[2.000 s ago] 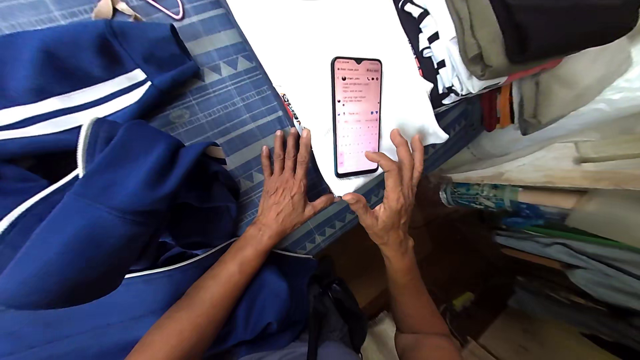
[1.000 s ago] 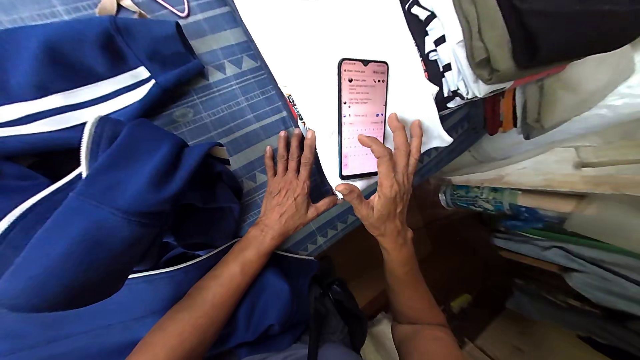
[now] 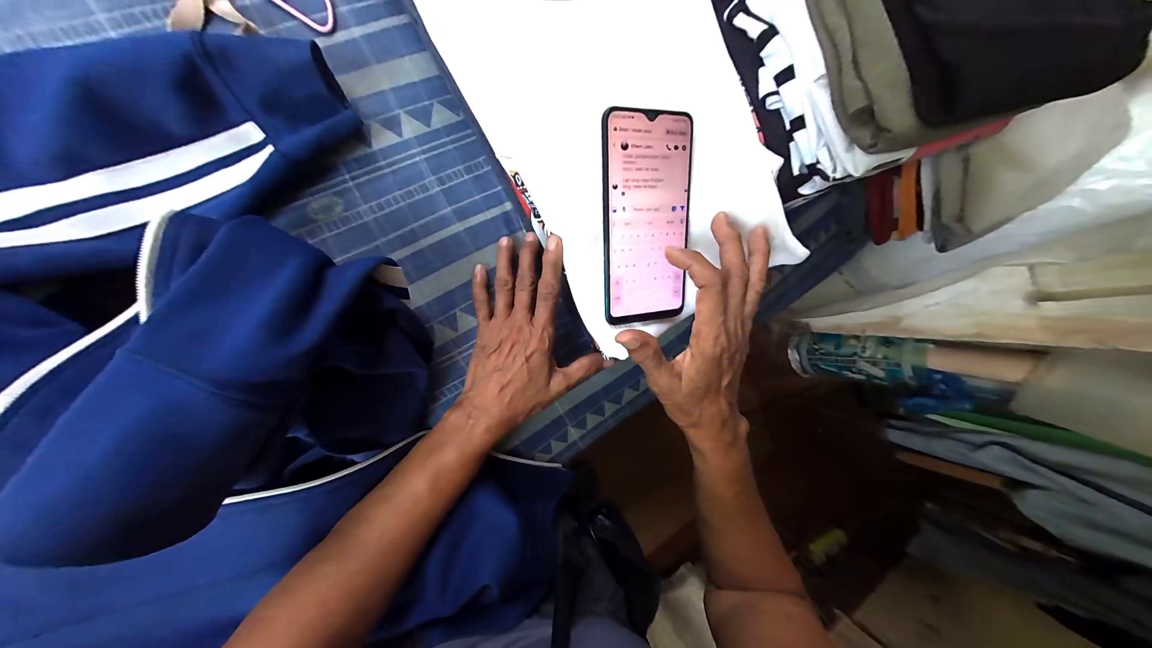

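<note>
A smartphone (image 3: 648, 216) with a lit pinkish screen, showing a message page and keyboard, lies on a white cloth (image 3: 558, 81). My right hand (image 3: 711, 333) is at the phone's lower right, fingers spread and bent, the index fingertip over or on the right edge of the keyboard; whether it touches cannot be told. Its thumb is just below the phone. My left hand (image 3: 522, 333) rests palm down with fingers apart, left of the phone, on the blue patterned cover (image 3: 405, 135) beside the cloth's edge. Neither hand holds anything.
A blue jacket (image 3: 207, 360) with white stripes and a zipper spreads over the left side. Part of a pink hanger (image 3: 315, 13) shows at the top. Folded dark trousers (image 3: 1017, 54) and other clothes are stacked at the upper right. More folded clothes (image 3: 1044, 468) lie lower right, beyond the edge.
Over the keyboard, my right index finger first moves up and left, then back toward the keyboard's right edge. My left hand stays in place.
</note>
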